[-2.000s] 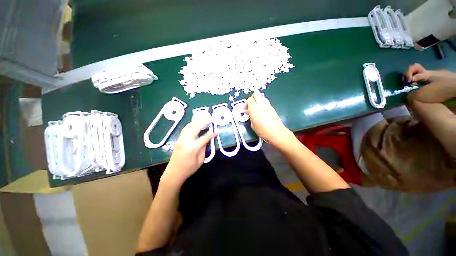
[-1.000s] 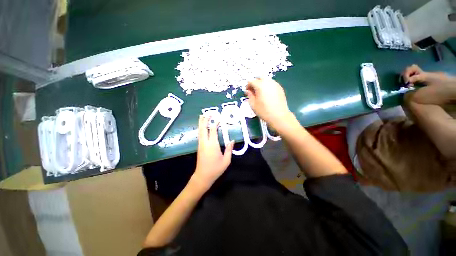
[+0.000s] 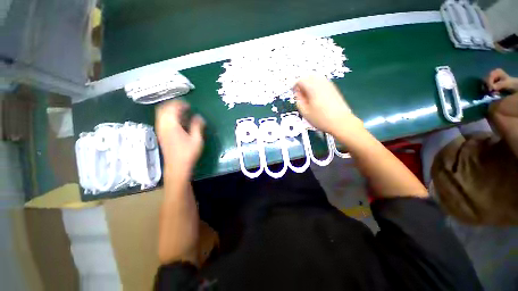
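Several white plastic frames (image 3: 274,149) lie side by side in a row at the table's front edge, with their round discs toward the pile. A scattered pile of small white plastic pieces (image 3: 272,74) lies behind them. My right hand (image 3: 321,105) is above the right part of the row, fingertips bunched at the pile's near edge. It covers the tops of the rightmost frames; whether it holds a piece is hidden. My left hand (image 3: 180,133) is blurred, left of the row, thumb and fingers apart, with nothing visible in it.
A stack of frames (image 3: 116,156) stands at the table's left, with a flat white bundle (image 3: 159,88) behind it. A cardboard carton (image 3: 136,233) is below left. Another person's hand (image 3: 500,81) is at right near a single frame (image 3: 448,94); grouped frames (image 3: 467,24) lie farther back.
The left hand has left the row and moved left. The separate tilted frame is gone from its spot, and the row shows more frames. The right hand stays near the pile's edge.
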